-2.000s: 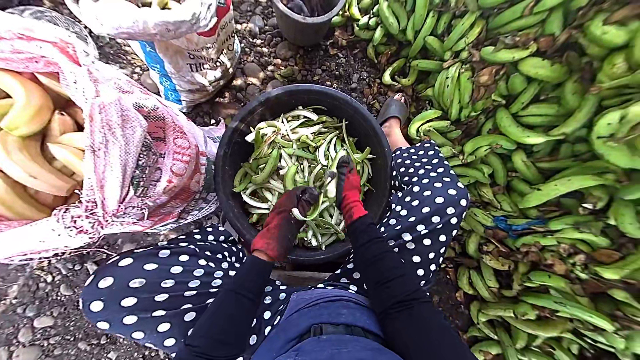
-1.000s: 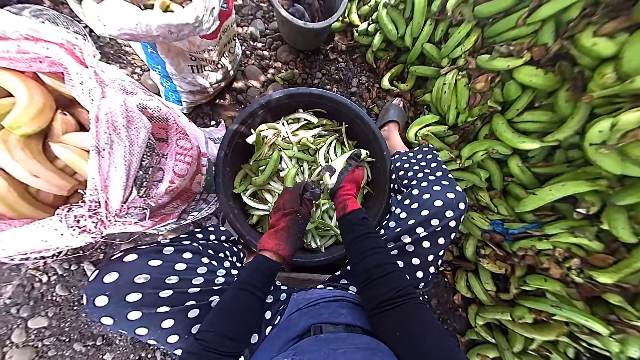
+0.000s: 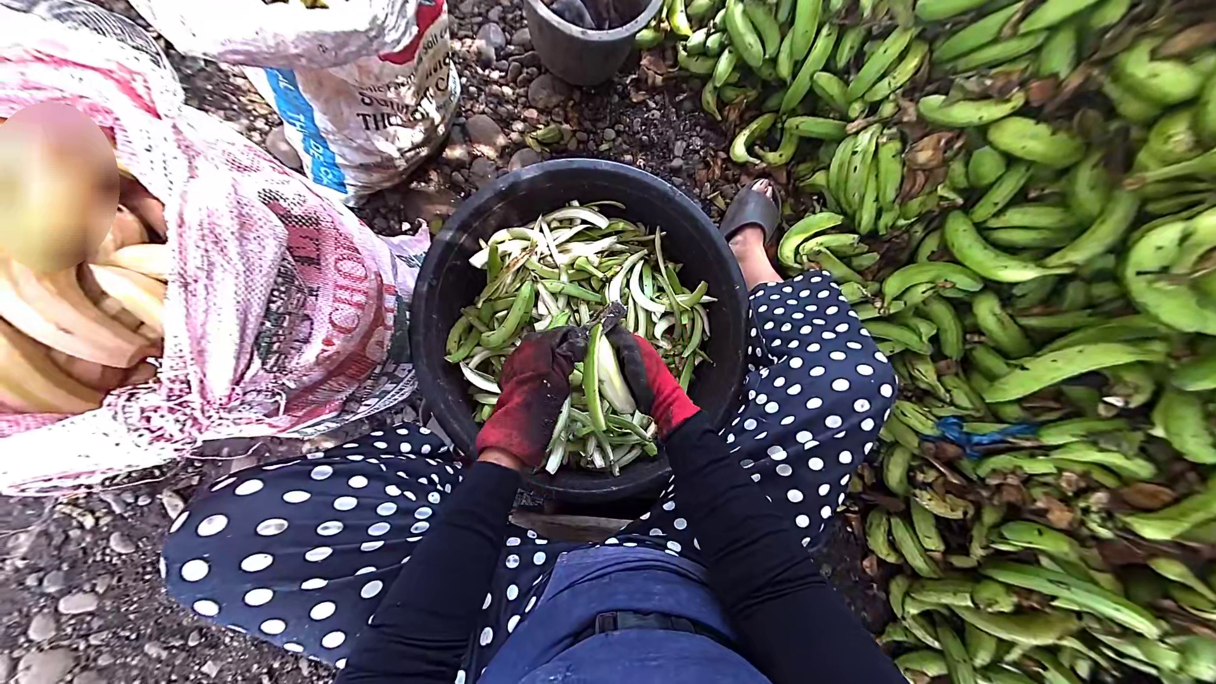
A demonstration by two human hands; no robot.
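A partly peeled green banana or plantain (image 3: 613, 378) is held between my two gloved hands, above the round black tub (image 3: 440, 380). My left hand (image 3: 537, 389), in a red and dark glove, closes around its left side, where a strip of green peel (image 3: 593, 375) stands along the pale flesh. My right hand (image 3: 651, 375), in a matching glove, grips its upper right side. The fingertips of both hands come close together at the upper end; whether a tool is among them cannot be told. Green and whitish peel strips (image 3: 570, 247) fill much of the tub beneath.
At the left, an open pink and white woven sack (image 3: 237, 285) holds peeled pale fruit (image 3: 76, 313). Behind it stands a white printed sack (image 3: 380, 104). A grey bucket (image 3: 584, 47) is beyond the tub. Green bananas or plantains (image 3: 1026, 266) lie heaped along the right, near my sandalled foot (image 3: 750, 214).
Both hands have stayed over the tub. The pale fruit with its green strip now shows plainly between them, where the earlier frames show it less clearly.
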